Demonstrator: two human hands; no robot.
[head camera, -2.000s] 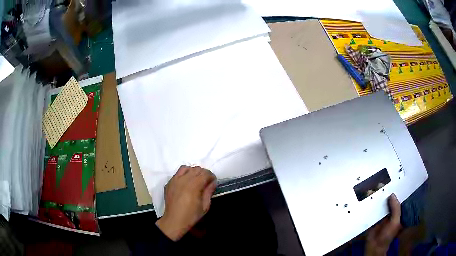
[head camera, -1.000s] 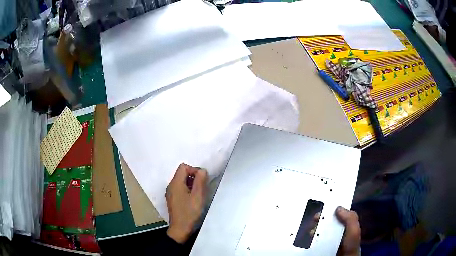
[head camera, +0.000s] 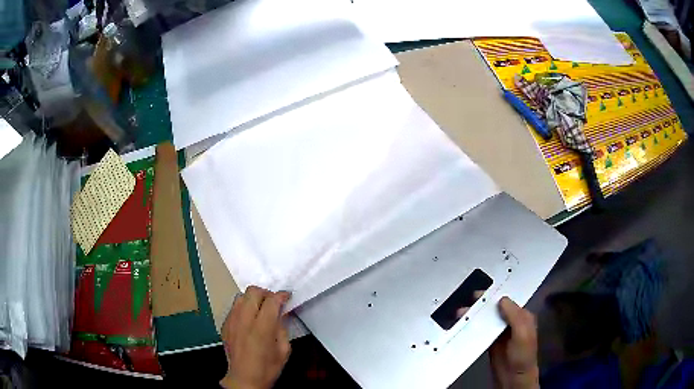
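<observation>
My left hand (head camera: 257, 334) pinches the near left edge of a white foam sleeve (head camera: 335, 178) that lies on the tan cardboard (head camera: 479, 114). My right hand (head camera: 517, 343) holds a silver metal plate (head camera: 403, 304) by its near right edge, thumb on top and fingertips showing through the rectangular cutout. The plate is tilted, with its far part under the sleeve's near edge; how far in it reaches is hidden. Small holes show around the cutout.
White sheets (head camera: 274, 68) lie at the back. A yellow printed sheet (head camera: 624, 114) at the right bears a crumpled rag (head camera: 563, 106), a blue tool (head camera: 526, 114) and a black handle (head camera: 590, 178). At the left are a red-and-green sheet (head camera: 114, 296), a dotted card (head camera: 103, 199) and translucent bags (head camera: 38, 243).
The plate has swung from the right to the sleeve's near edge, and its far part has gone under that edge. The sleeve lies flatter. My left hand has moved slightly left and down.
</observation>
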